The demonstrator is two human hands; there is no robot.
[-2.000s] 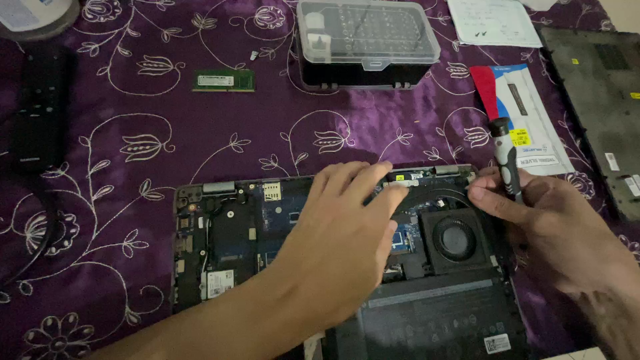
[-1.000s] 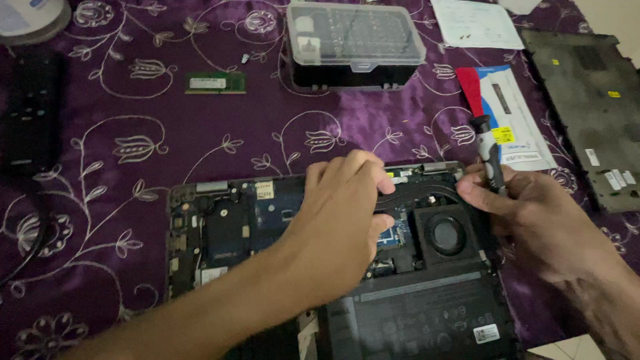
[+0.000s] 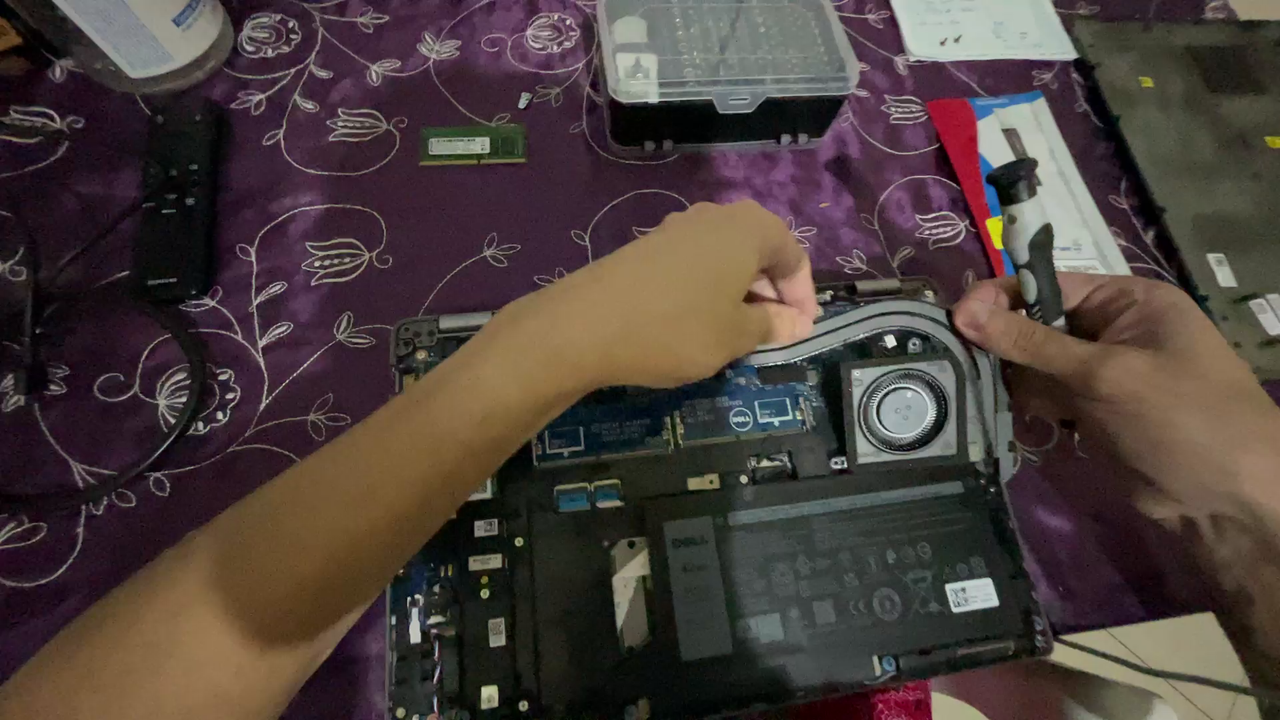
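Note:
An opened Dell laptop base (image 3: pixel 590 580) lies on the cloth, showing its battery (image 3: pixel 840 590), blue motherboard (image 3: pixel 740 415) and round cooling fan (image 3: pixel 903 412). My left hand (image 3: pixel 720 290) reaches over the board, its fingertips pinched at the left part of the curved heat pipe (image 3: pixel 880 318); what lies between them is mostly hidden. On the right, my right hand (image 3: pixel 1100 350) has thumb and finger at the pipe's right bend. A grey and black screwdriver (image 3: pixel 1035 240) stands up from that hand, held against the palm by the other fingers.
Behind the laptop lie a green memory module (image 3: pixel 473 145), a small screw (image 3: pixel 524 100) and a clear-lidded bit case (image 3: pixel 730 60). A packet (image 3: pixel 1060 190) and the laptop's bottom cover (image 3: pixel 1200 150) are at right. A remote control (image 3: pixel 178 200), a cable (image 3: pixel 190 400) and a tub (image 3: pixel 150 40) are at left.
The heat pipe's curve now shows raised and tilted above the fan's corner, where it lay flatter before. My left hand has turned and its fingers are drawn closer together.

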